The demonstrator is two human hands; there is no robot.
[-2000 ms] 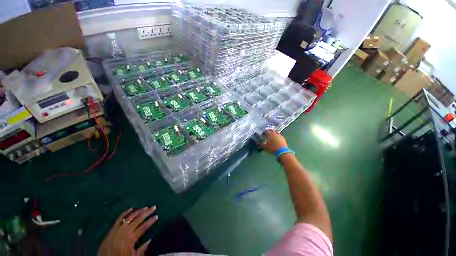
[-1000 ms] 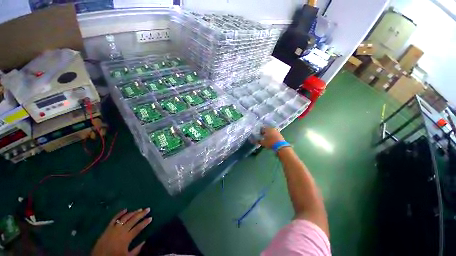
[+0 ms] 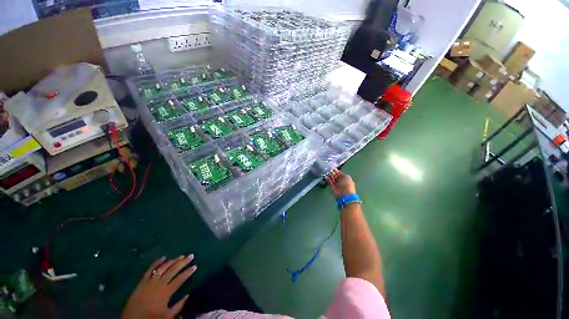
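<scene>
My left hand [image 3: 161,288] lies on the dark green mat at the bottom, fingers spread and empty. My right hand [image 3: 340,185], with a blue wristband, is at the near corner of the empty clear tray [image 3: 340,124]. Its fingertips are at or just under the tray edge; whether they grip it is unclear. Left of it stands a stack of clear trays [image 3: 234,209], whose top tray holds rows of green circuit boards [image 3: 209,171].
A taller tray stack [image 3: 299,56] stands behind. At left are a white bench meter [image 3: 75,128] with red leads [image 3: 132,180] and a power supply [image 3: 17,177]. A white connector [image 3: 60,275] and a green board [image 3: 17,290] lie near left. A blue cord [image 3: 306,265] hangs over the floor.
My right hand has shifted down and towards me, from the empty tray's corner to just below its edge. My left hand stays on the mat with little movement.
</scene>
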